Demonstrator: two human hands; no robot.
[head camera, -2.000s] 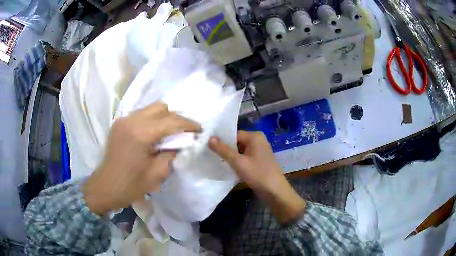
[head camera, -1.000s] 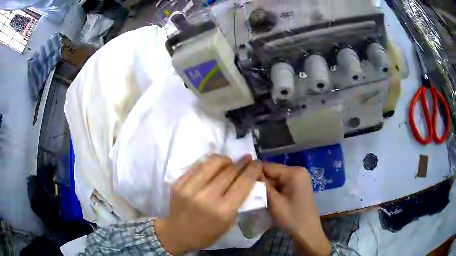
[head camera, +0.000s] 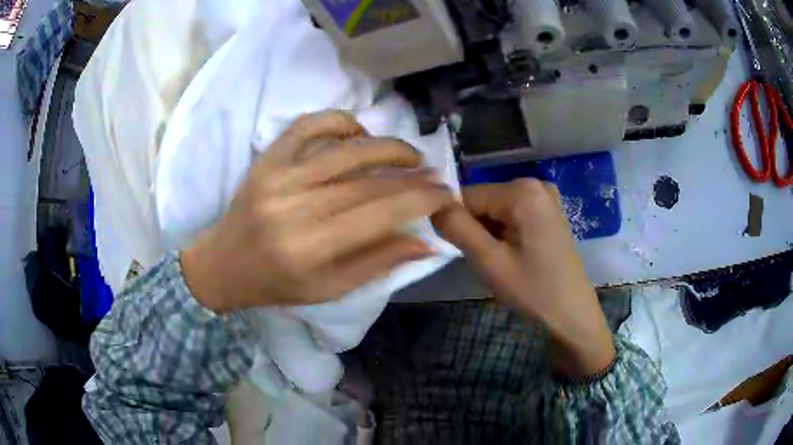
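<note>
The white fabric piece is bunched left of the overlock machine, its right edge just in front of the presser foot area. A cream fabric layer lies to its left. My left hand lies over the white cloth, blurred, fingers pointing right. My right hand pinches the fabric edge between thumb and forefinger, close to my left fingertips. The left fingers hide part of the edge, and their exact hold is blurred.
A blue tray with white lint lies below the machine front. Red-handled scissors and a small brown piece lie at the right. The wooden table edge curves before my lap. White cloth and a dark blue piece are lower right.
Both hands have moved from the cloth's middle to its right edge by the presser foot and come together. The view has shifted, placing the machine higher than one second ago.
</note>
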